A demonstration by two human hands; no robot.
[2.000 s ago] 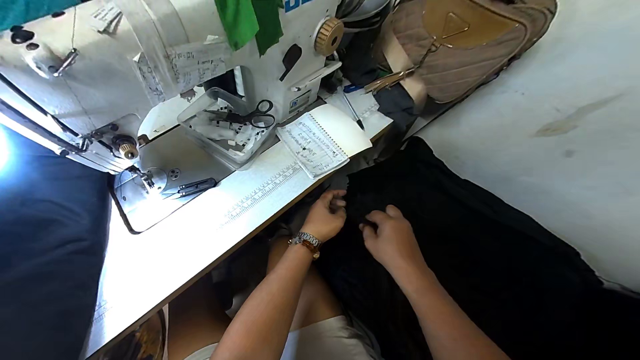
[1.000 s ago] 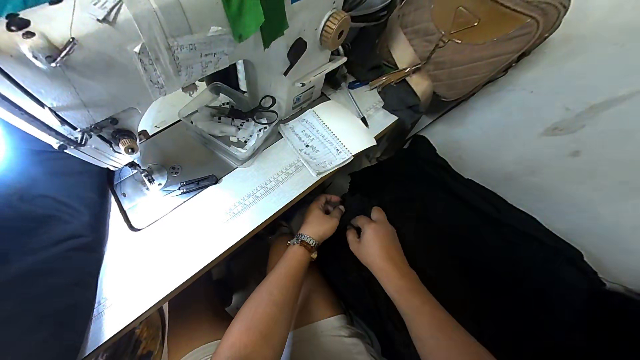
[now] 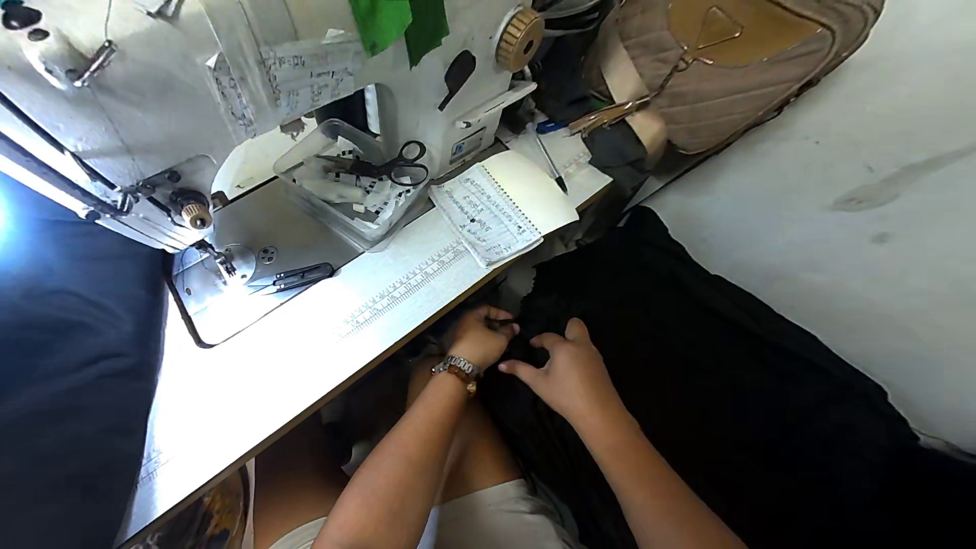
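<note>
Black fabric lies in a large heap over my lap and to the right of the table. My left hand, with a metal watch on its wrist, is closed on the fabric's edge just off the table's front edge. Close beside it, my right hand rests on the same fabric with thumb and fingers apart; whether its fingertips pinch any cloth cannot be told. A sewing machine stands at the upper left, its presser foot over the metal plate.
On the white table are thread snips, an open spiral notebook, a pen and a clear plastic box holding black scissors. Dark blue fabric hangs at left. A quilted bag sits at upper right, by a wall.
My right hand has moved left, nearer my left hand, since the earliest frame, and its thumb and fingers are now spread wider. My left hand has stayed at the fabric's edge.
</note>
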